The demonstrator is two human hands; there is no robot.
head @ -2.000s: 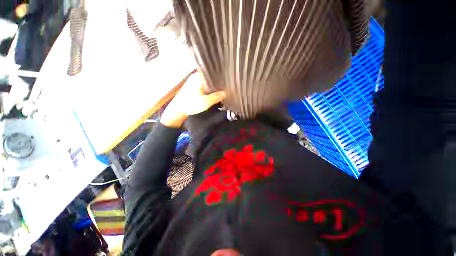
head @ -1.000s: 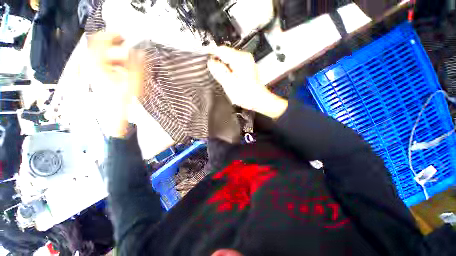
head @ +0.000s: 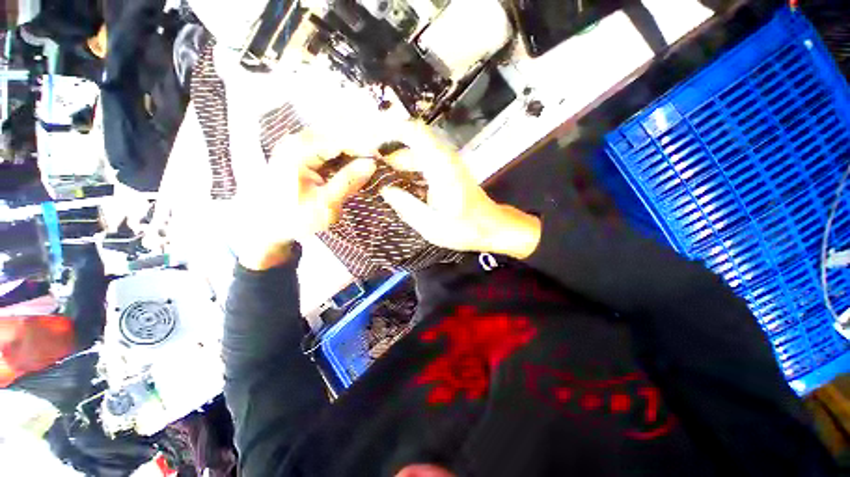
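A dark cloth with thin pale stripes (head: 373,228) is bunched between my two hands over the white table's near edge. My left hand (head: 303,191) pinches it from the left, thumb on top. My right hand (head: 447,191) grips its upper right part with thumb and fingers. The lower part of the cloth hangs down towards my lap. A narrow striped piece (head: 212,126) lies on the table to the left. Glare washes out the table and parts of both hands.
The sewing machine (head: 466,42) stands beyond my hands. A small blue crate (head: 347,352) with striped cloth is below them. A large blue crate (head: 736,186) is at the right. A white-grey housing with a round vent (head: 149,320) is at the left. A dark rectangle (head: 559,20) lies at the top.
The large hanging panel seen earliest is out of that close position. Since then both hands have come closer together on the striped cloth, and the left hand is no longer blurred. The view has shifted.
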